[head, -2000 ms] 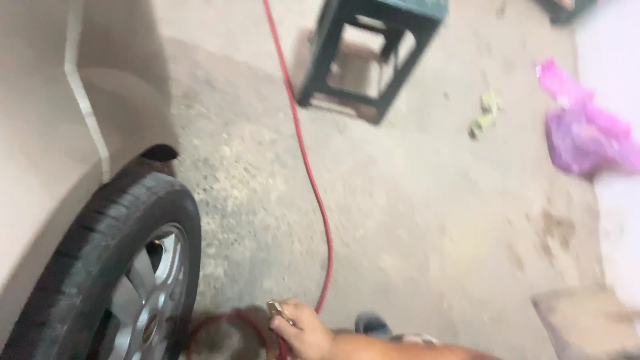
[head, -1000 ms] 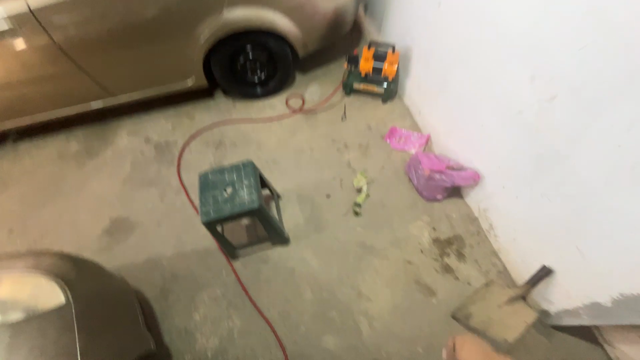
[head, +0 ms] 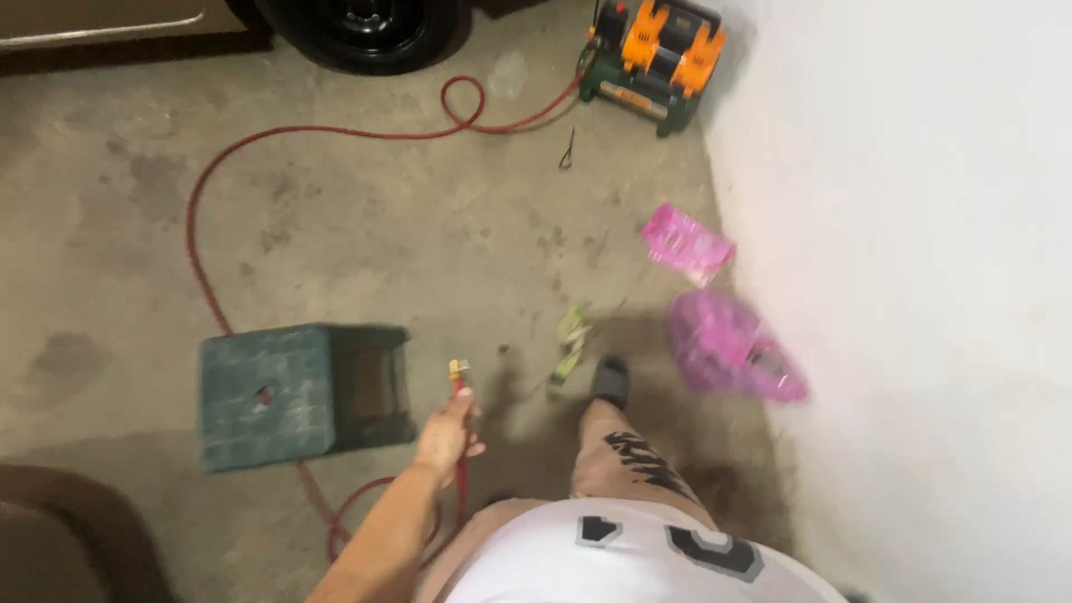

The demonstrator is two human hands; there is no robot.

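Note:
My left hand (head: pixel 448 434) is closed around the end of a red air hose (head: pixel 462 469), with a brass coupling (head: pixel 458 368) sticking out beyond the thumb. To its left stands a green plastic stool (head: pixel 266 398), and the hose runs beneath it. From there the hose curves up and across the concrete floor, makes a small loop, and reaches an orange and dark green air compressor (head: pixel 662 63) near the wall. My right hand is out of view.
A car wheel (head: pixel 364 29) is at the top, and another car's dark bodywork (head: pixel 59 536) at lower left. Pink plastic bags (head: pixel 724 343) lie by the white wall (head: pixel 904 251). Crumpled green-yellow material (head: pixel 571 347) and a black cable tie (head: pixel 568 151) lie on the floor.
The view has swung from a nearby car wheel towards the compressor and wall. My left hand, holding the hose end, now shows beside the stool.

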